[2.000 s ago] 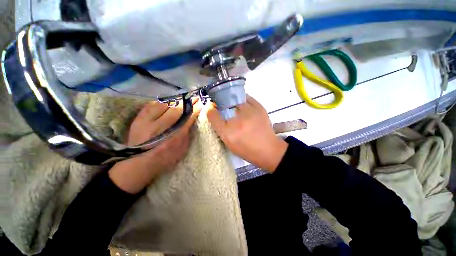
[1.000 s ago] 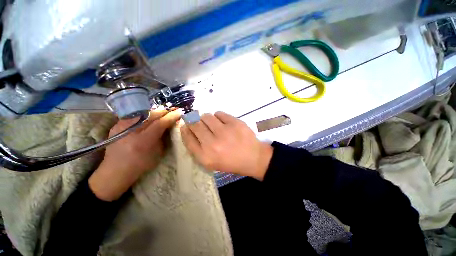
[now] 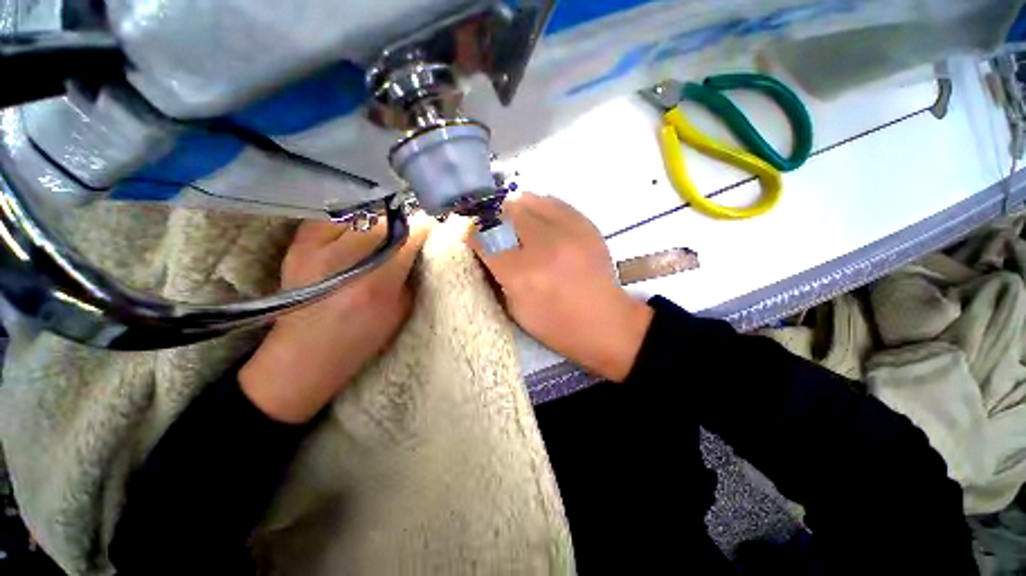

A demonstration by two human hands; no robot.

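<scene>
A beige fleece garment [image 3: 450, 416] runs from the needle area of the white sewing machine [image 3: 281, 56] down over my lap and out to the left. My left hand [image 3: 349, 304] lies on the fleece left of the needle area, its fingertips partly hidden behind the curved chrome bar. My right hand [image 3: 568, 287] holds the garment's right edge beside the small grey-blue block [image 3: 497, 236]. The fingertips of both hands are close together under the machine head. The needle itself is hidden.
Scissors with green and yellow handles [image 3: 720, 163] lie on the white machine bed [image 3: 788, 242], right of my right hand. A curved chrome bar [image 3: 225, 321] crosses in front at the left. Crumpled beige garments [image 3: 945, 383] lie below the table edge at the right.
The camera view has shifted between frames, moving the machine and scissors in the picture. Both hands stay at the needle area on the fleece; my right hand sits closer against the block.
</scene>
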